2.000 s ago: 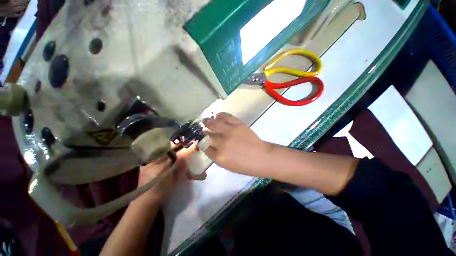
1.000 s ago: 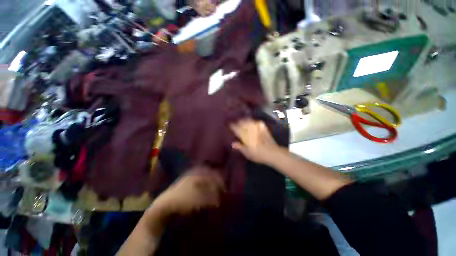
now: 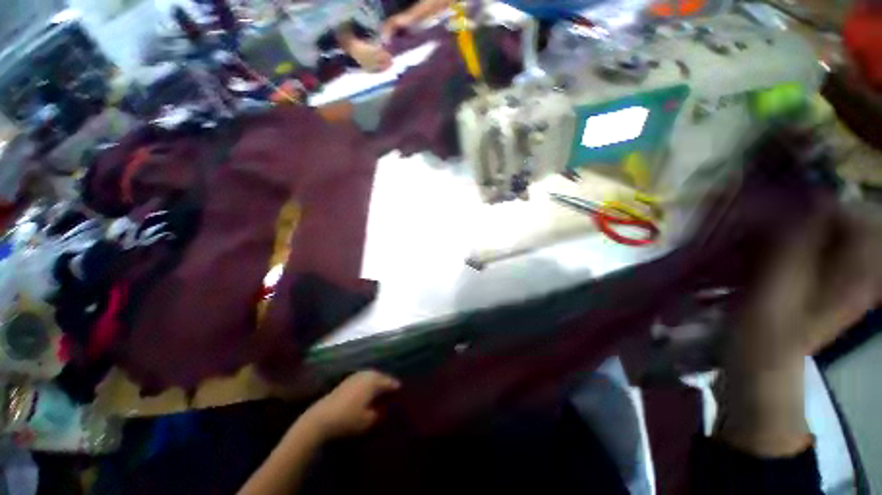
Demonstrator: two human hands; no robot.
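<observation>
A maroon fabric panel stretches along the front of the sewing table, from my left hand up to the right. My left hand is closed on its left end, below the table's front edge. My right hand is raised at the far right, strongly blurred, with the bunched other end of the cloth at its fingers. The sewing machine head stands behind the bed. Scissors with yellow and red handles lie on the bed to its right.
More maroon cloth is heaped left of the machine, with a yellow strip on it. The white table top has a green front edge. Another person's hand shows at the back. Pale sheets lie at lower right.
The maroon panel has come off the table beside the machine, showing the white top. My right hand has swung far right and up with cloth. My left hand is lower, at the front edge.
</observation>
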